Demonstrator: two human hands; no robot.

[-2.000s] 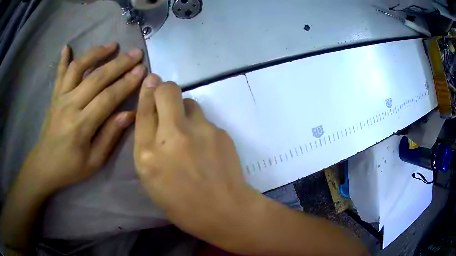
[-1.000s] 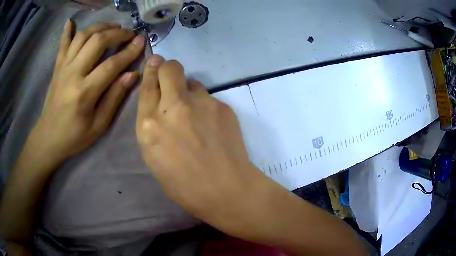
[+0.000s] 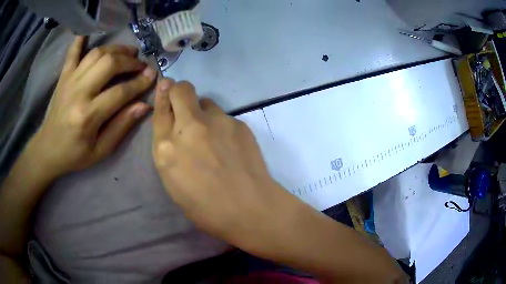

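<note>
A large grey-brown cloth (image 3: 105, 205) lies under both hands and hangs toward my lap. My left hand (image 3: 91, 105) rests on it with fingers bent and slightly apart, fingertips near the cloth's edge. My right hand (image 3: 202, 150) pinches the cloth's edge between thumb and fingers, just below the presser foot (image 3: 145, 41). The two hands' fingertips are close together. A white ribbed knob (image 3: 180, 30) is right of the foot and partly covers the needle plate (image 3: 168, 60). The needle tip cannot be made out.
The pale machine bed (image 3: 288, 50) fills the top. Below it is a white ruler-marked table (image 3: 366, 116). A yellow-orange box of small metal items (image 3: 471, 100) is at the right edge. A blue cylinder with a dark cord loop (image 3: 477, 183) and white sheets (image 3: 421, 222) lie lower right.
The view has shifted, bringing the ribbed knob and more of the tool box into sight. Both hands moved closer to the presser foot from two seconds ago. The right hand still pinches the edge.
</note>
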